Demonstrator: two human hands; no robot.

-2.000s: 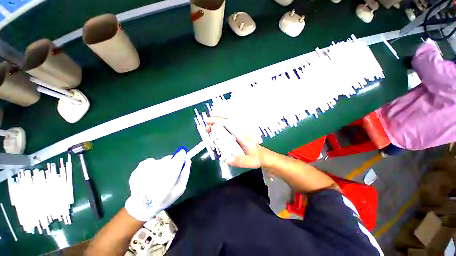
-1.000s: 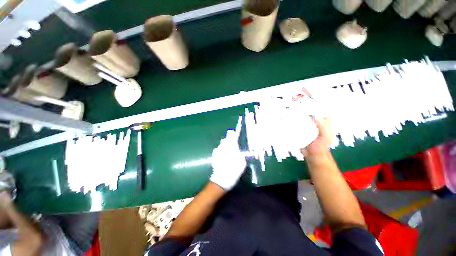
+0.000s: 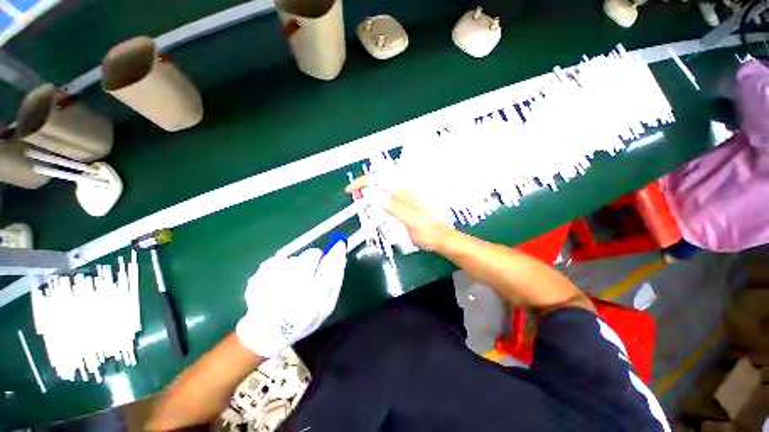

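Note:
My left hand (image 3: 291, 302), in a white glove, is closed on a white tube (image 3: 319, 232) that slants up right towards my right hand. A small blue shape (image 3: 335, 244) shows at the glove's fingertips; whether it is a tool cannot be told. My bare right hand (image 3: 413, 218) curls round a pale, washed-out part at the left end of the large row of white tubes (image 3: 540, 139). The part's outline merges with the tubes, and the tube's far end is not clear. A smaller pile of white tubes (image 3: 88, 325) lies at lower left.
A hammer (image 3: 169, 304) lies beside the small pile. Beyond the pale rail (image 3: 228, 192) stand beige housings (image 3: 156, 89) and cream parts (image 3: 476, 35), one with tubes (image 3: 99, 190). Loose cream parts (image 3: 268, 392) are by my lap. Red stools (image 3: 624, 333) and a person in pink (image 3: 717, 198) are at right.
Since one second ago the view has swung right. My gloved hand has moved away from the large row and now has a tube angled towards my right hand. The blue shape shows more clearly.

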